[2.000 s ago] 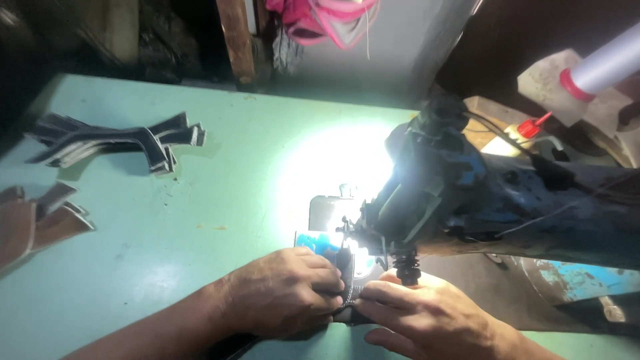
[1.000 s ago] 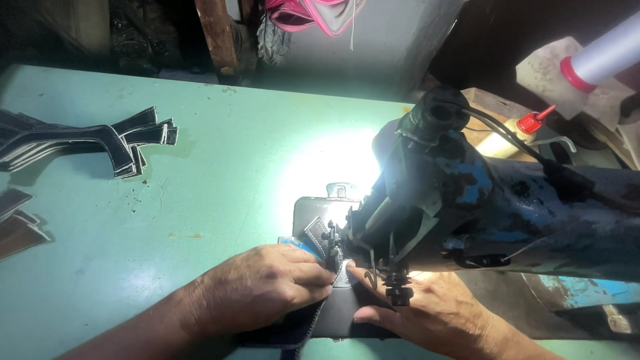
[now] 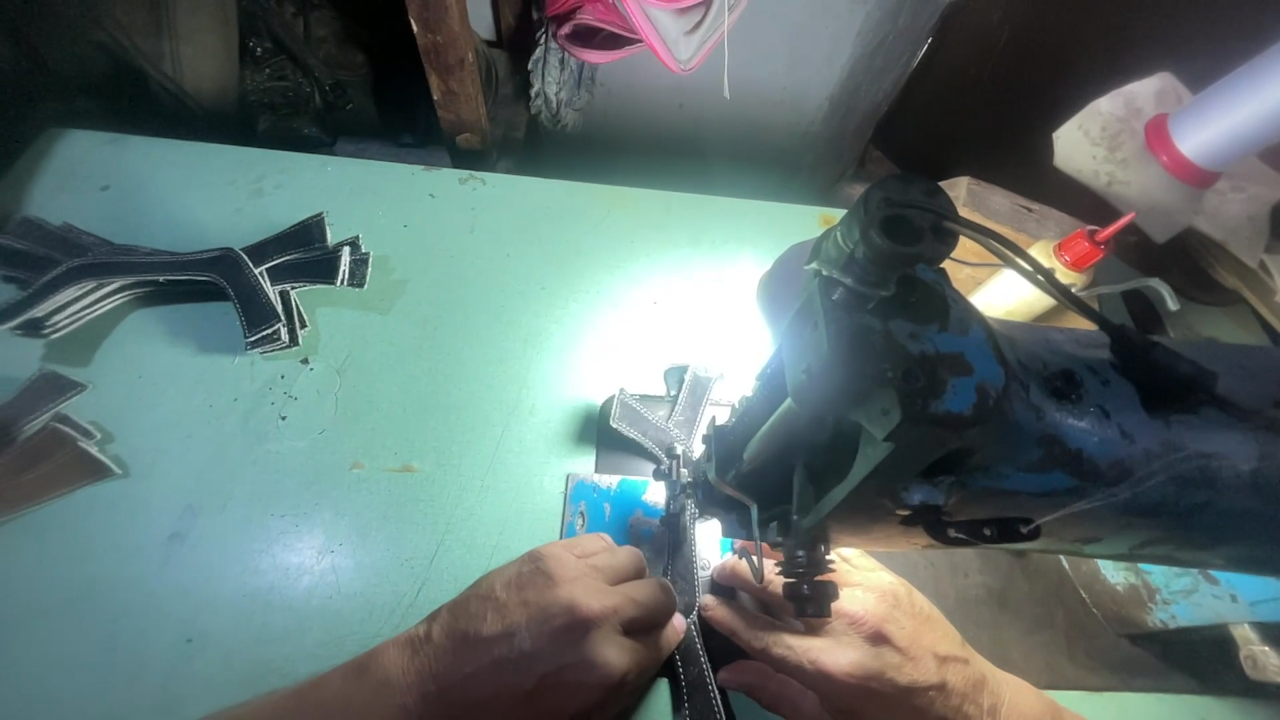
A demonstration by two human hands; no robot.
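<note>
A black strip with white stitching [image 3: 684, 560] runs under the presser foot of a worn blue sewing machine [image 3: 960, 380]; its forked far end lies beyond the foot. My left hand [image 3: 570, 620] pinches the strip's left edge between thumb and curled fingers, in front of the foot. Against the strip's right edge rest the fingers of my right hand [image 3: 850, 630], partly hidden behind the machine's head; whether they grip it I cannot tell. Beside the foot, a chipped blue plate [image 3: 610, 507] shows on the left.
On the green table [image 3: 400, 520], a pile of black stitched strips [image 3: 180, 275] lies at the far left, with brown pieces [image 3: 55, 450] nearer. A red-capped bottle [image 3: 1040, 270] stands behind the machine arm. Pink fabric [image 3: 640, 25] hangs beyond the table, and a bright light falls around the foot.
The black strip has turned and moved away from me through the foot, so its forked end now shows beyond it. Both hands have shifted slightly toward me since one second ago.
</note>
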